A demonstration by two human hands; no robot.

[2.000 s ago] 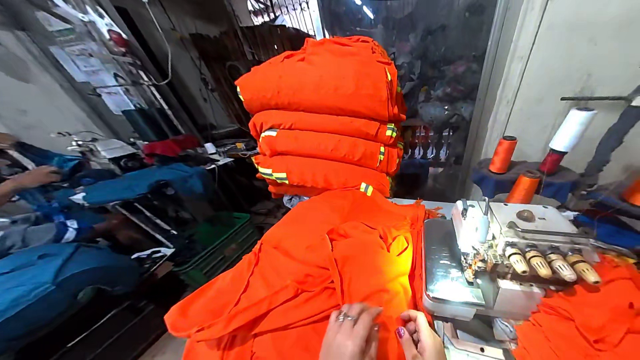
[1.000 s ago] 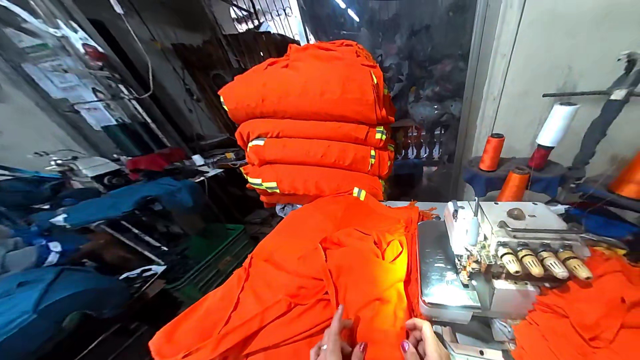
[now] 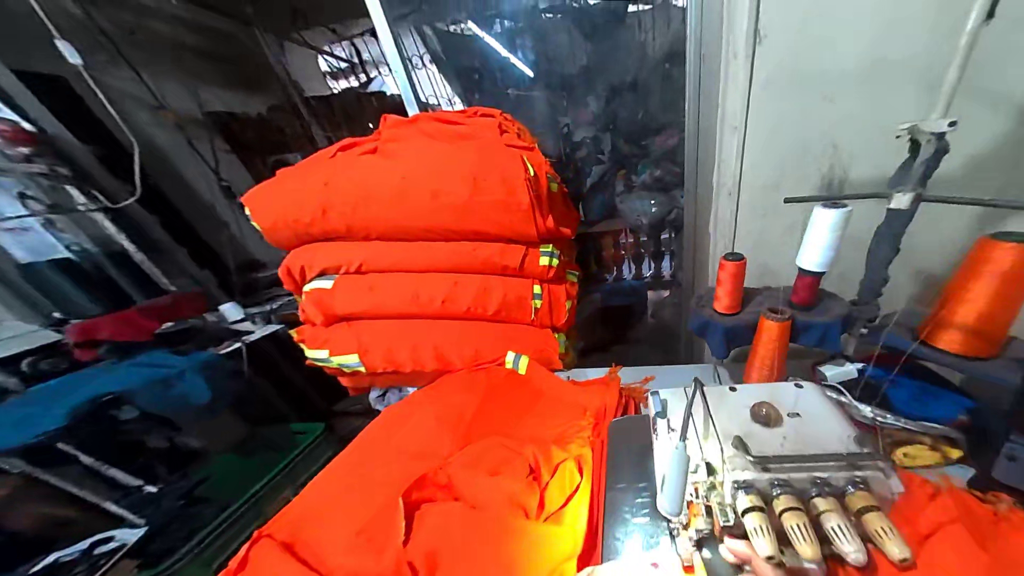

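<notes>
An orange garment with a piece of reflective tape lies spread left of a white overlock sewing machine, its right edge against the metal plate. My right hand shows only as fingers at the bottom, just below the machine's tension dials; the rest is hidden or cut off. A sliver of my left hand appears at the bottom edge by the orange cloth and the plate. What either hand holds is not visible. Behind the garment rises a stack of folded orange garments with yellow and silver tape.
Thread cones, orange and white, stand behind the machine. More orange cloth lies at its right. Low on the left are a green crate and blue cloth. A glass panel stands behind the stack.
Both hands, earlier on the orange garment left of the machine, are now at the bottom edge near the machine's front, mostly out of view. The view has shifted.
</notes>
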